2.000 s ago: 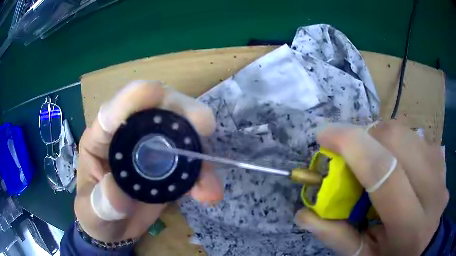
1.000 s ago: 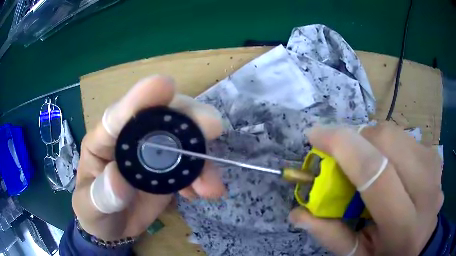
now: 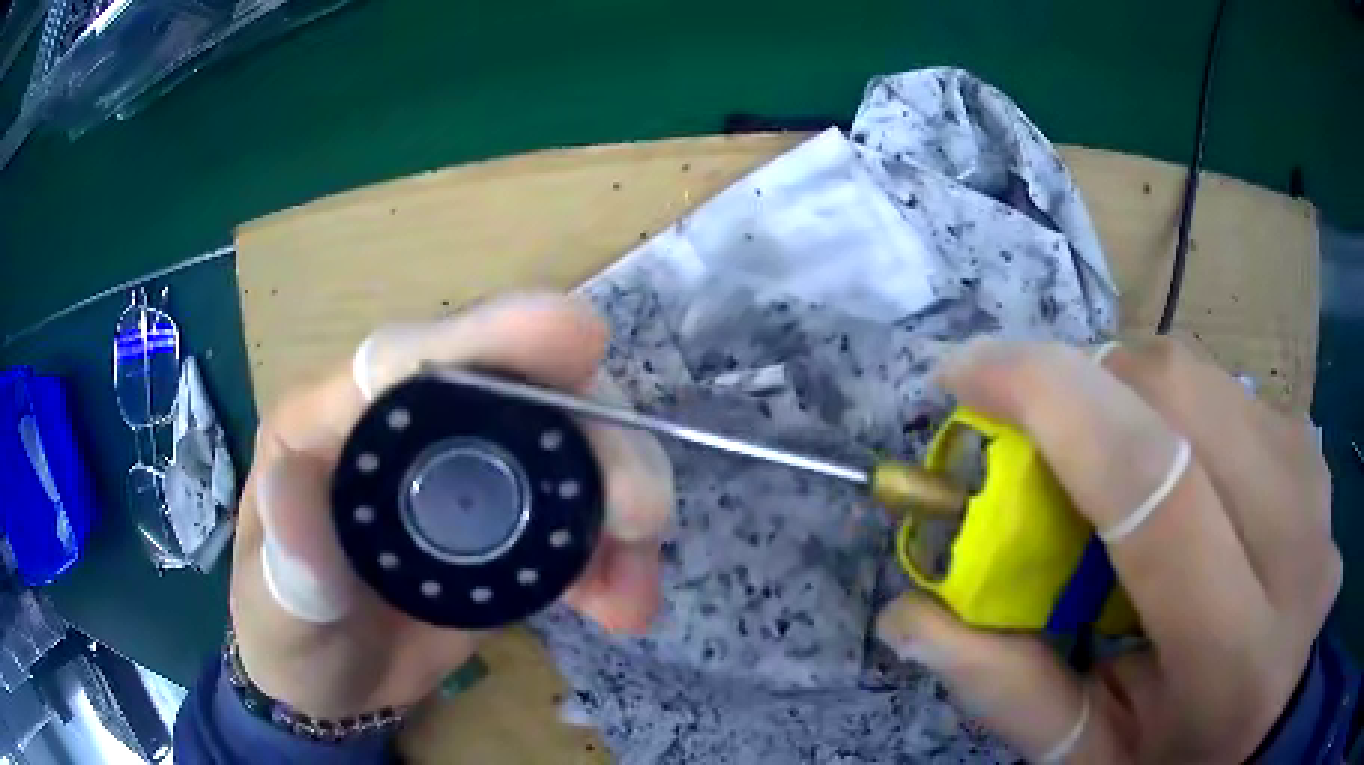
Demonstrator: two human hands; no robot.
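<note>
My left hand point(image 3: 307, 598), with whitish finger cots, holds a black disc point(image 3: 467, 587) facing me. The disc has a ring of small pale holes around a silver-grey round centre. My right hand point(image 3: 1182, 523) holds a yellow hand tool point(image 3: 1010, 531) with a blue band and a brass collar. The tool's thin silver shaft points left, its end over the disc's upper edge; I cannot tell if it touches. A crumpled whitish cloth with dark specks point(image 3: 748, 583) lies under both hands.
A tan board point(image 3: 389, 254) lies under the cloth on a green bench point(image 3: 598, 75). Spectacles point(image 3: 147, 366) and a blue box point(image 3: 38, 478) are at left. A black cable point(image 3: 1189, 194) crosses the board at right. Clear plastic trays point(image 3: 150, 60) are at top left.
The tool's tip has moved from over the disc's centre to its upper edge. The disc has turned in my left hand and sits slightly lower than one second ago.
</note>
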